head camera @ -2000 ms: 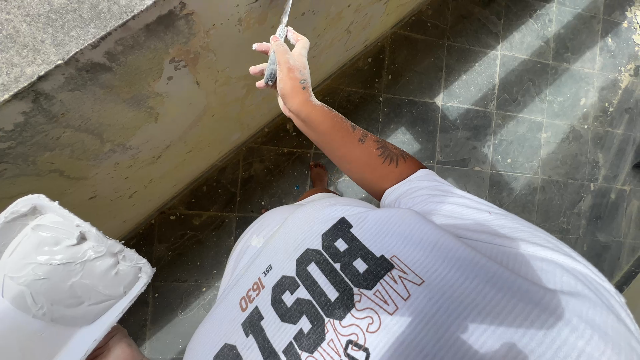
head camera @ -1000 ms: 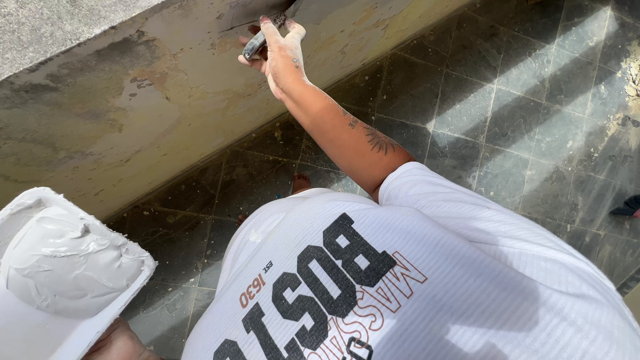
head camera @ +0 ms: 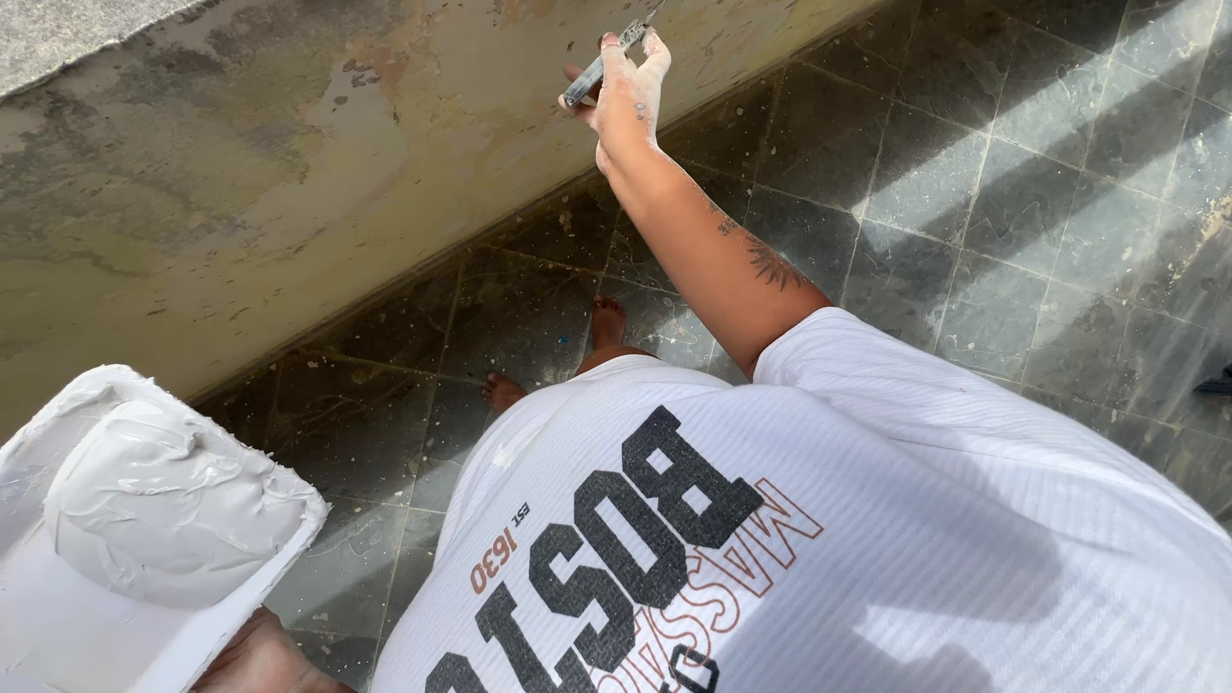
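Note:
My right hand [head camera: 626, 91], dusted with white, is shut on the smeared handle of a putty knife [head camera: 602, 69] in front of the low wall. Only a bit of the tool's thin metal end shows at the top edge; whether it touches the wall I cannot tell. At the lower left, my left hand [head camera: 265, 659] holds a white plastic tray [head camera: 313, 505] from beneath, its fingers mostly hidden. A thick mound of white putty [head camera: 154, 505] lies in the tray.
A low wall [head camera: 318, 183] with patchy, flaking paint runs diagonally along the left, topped by a rough grey ledge [head camera: 67, 29]. Dark stone floor tiles [head camera: 828, 135] lie at its foot. My bare feet [head camera: 608, 322] stand near the wall. A dark object [head camera: 1215, 383] shows at the right edge.
The right hand with the putty knife has moved from the top of the wall a little lower and to the right since one second ago. The left hand still holds the tray.

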